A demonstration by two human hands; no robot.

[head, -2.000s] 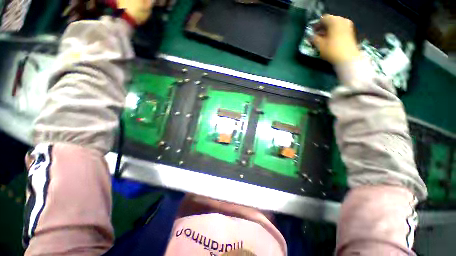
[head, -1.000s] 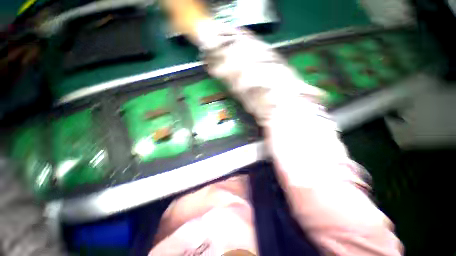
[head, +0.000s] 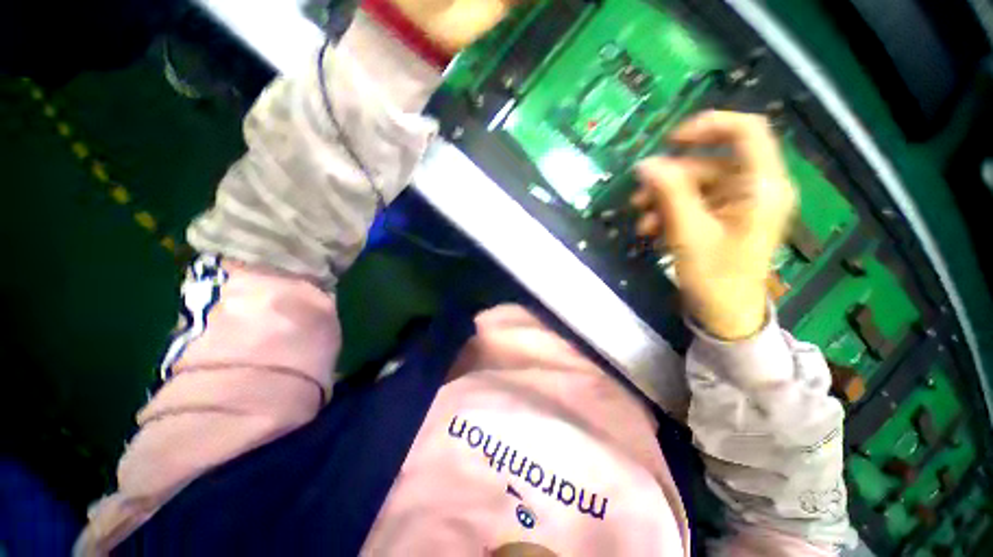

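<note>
A green circuit board (head: 593, 109) lies in the black carrier (head: 566, 245) at the upper middle, with a bright glare on its lower end and no brown block seen on it. My right hand (head: 724, 212) hovers over the board's right side with bent fingers. It is blurred, and I cannot tell whether it holds something. My left hand (head: 463, 16) is at the top edge, partly cut off, near the board's left side, with a red strap at the wrist. Its fingers and contents are not visible.
More green boards (head: 936, 435) with brown parts run down the right side, partly behind my right hand and sleeve. A pale conveyor rail (head: 523, 239) runs diagonally nearest my body. A thin dark cord hangs along my left sleeve. Yellow-marked floor shows at left.
The view has swung round along the line. My right hand has come from the parts trays to over a board. My left hand, out of view a second ago, shows again.
</note>
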